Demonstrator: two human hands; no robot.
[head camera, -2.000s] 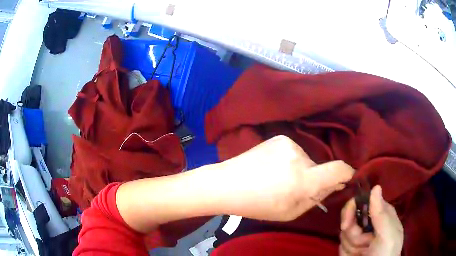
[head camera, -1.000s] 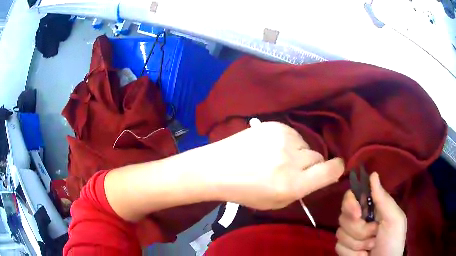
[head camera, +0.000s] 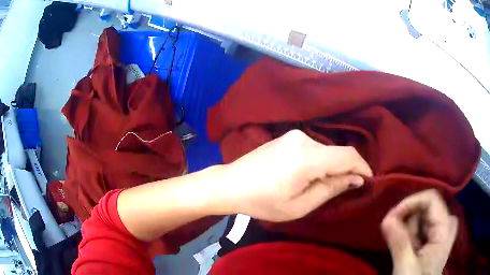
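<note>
A dark red knit garment (head camera: 344, 96) lies across the lap and against the table edge, its folded seam edge running to the right. My left hand (head camera: 295, 177) reaches across from the left and pinches the garment's seam edge between thumb and fingers. My right hand (head camera: 419, 228) is at the lower right, just off the seam, blurred, with fingers curled. The black snips do not show; whether they are inside the right hand cannot be told. No pointed shaft shows at the left hand.
A dark red garment pile (head camera: 126, 113) with a pale thread hangs at left beside a blue crate (head camera: 196, 80). The white table (head camera: 370, 32) with a measuring strip (head camera: 317, 58) crosses the top. A black item (head camera: 56, 24) lies on the grey floor.
The snips seen in my right hand are no longer visible, and that hand has moved slightly right. The pale shaft under my left hand no longer shows. The left hand stays at the seam.
</note>
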